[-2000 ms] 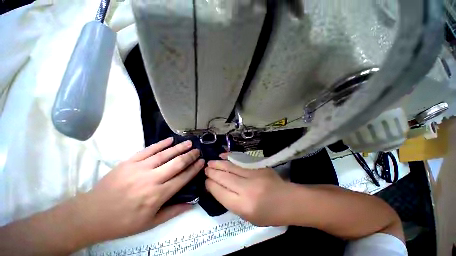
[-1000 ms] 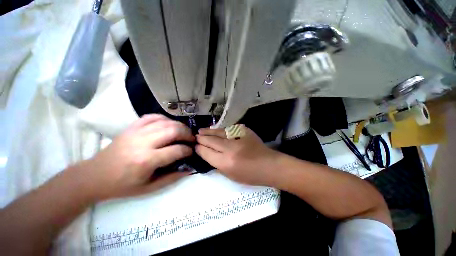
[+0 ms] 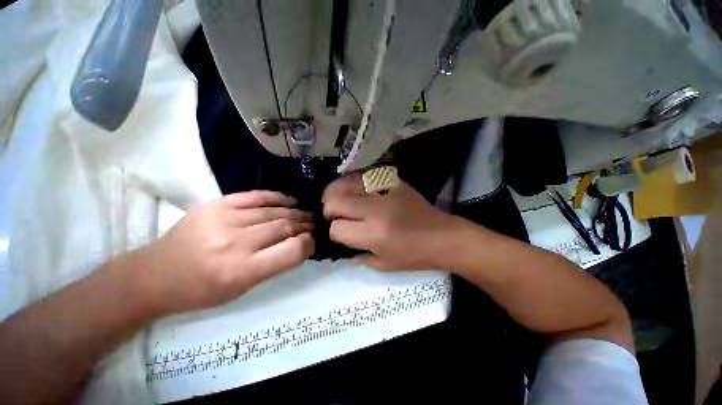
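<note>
Black fabric (image 3: pixel 245 158) lies under the needle and presser foot (image 3: pixel 306 166) of the sewing machine (image 3: pixel 317 71). Off-white fabric (image 3: pixel 142 134) spreads beside it at the left. My left hand (image 3: pixel 229 245) lies on the black fabric, its fingertips at the fabric just left of the needle line. My right hand (image 3: pixel 384 225) is on the fabric right of it, fingers bent, with the black cloth between the two hands. The fingertips are partly hidden in the dark cloth.
A grey lamp (image 3: pixel 119 63) hangs at the upper left. A printed ruler (image 3: pixel 301 332) runs along the front table edge. Tweezers (image 3: pixel 574 221) and black-handled scissors (image 3: pixel 612 224) lie at the right, near a pale roll (image 3: pixel 679 164) and a yellow piece (image 3: pixel 673 194). A ribbed knob (image 3: pixel 534 35) juts from the machine.
The view has shifted, showing more of the bed and ruler than at first. My left hand's fingers have flattened since one second ago. Both hands remain at the black fabric.
</note>
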